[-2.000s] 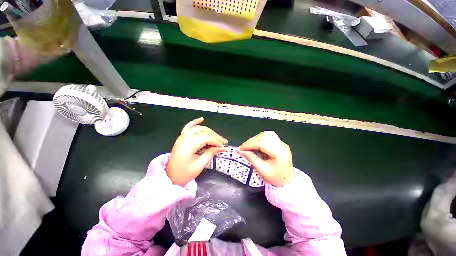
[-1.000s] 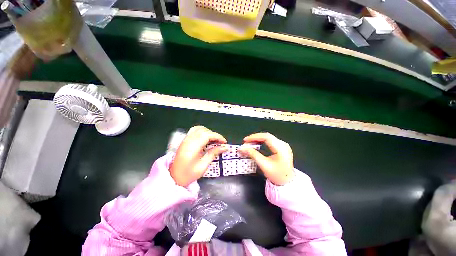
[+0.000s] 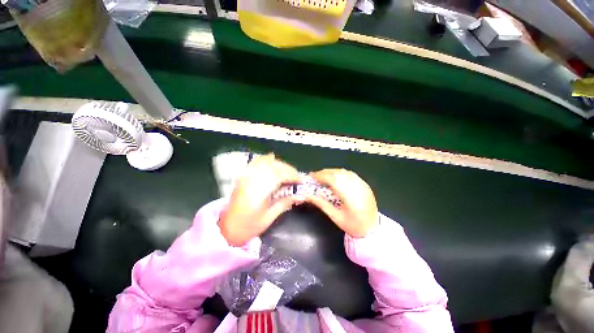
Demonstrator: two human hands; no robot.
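Observation:
Both my bare hands are over the dark green bench in the middle of the head view. My left hand (image 3: 255, 195) and my right hand (image 3: 348, 200) hold a small white piece with dark dots (image 3: 306, 190) between thumbs and fingers. The piece is narrow and blurred, and its ends are hidden by my fingers. A small white item (image 3: 228, 168) lies on the bench just behind my left hand; it is partly hidden. A crinkled clear plastic bag (image 3: 286, 278) with a white label lies near my lap.
A white desk fan (image 3: 107, 129) stands at the left beside a long white box (image 3: 55, 188). A pen holder (image 3: 62, 29) is on the slanted post. A perforated holder (image 3: 293, 23) hangs over the green belt (image 3: 391, 97). People's sleeves show at both side edges.
The dotted pieces, earlier flat and showing two rows, now show as a narrow strip between my closer hands. The white item behind my left hand shows more. The sleeve at left has moved.

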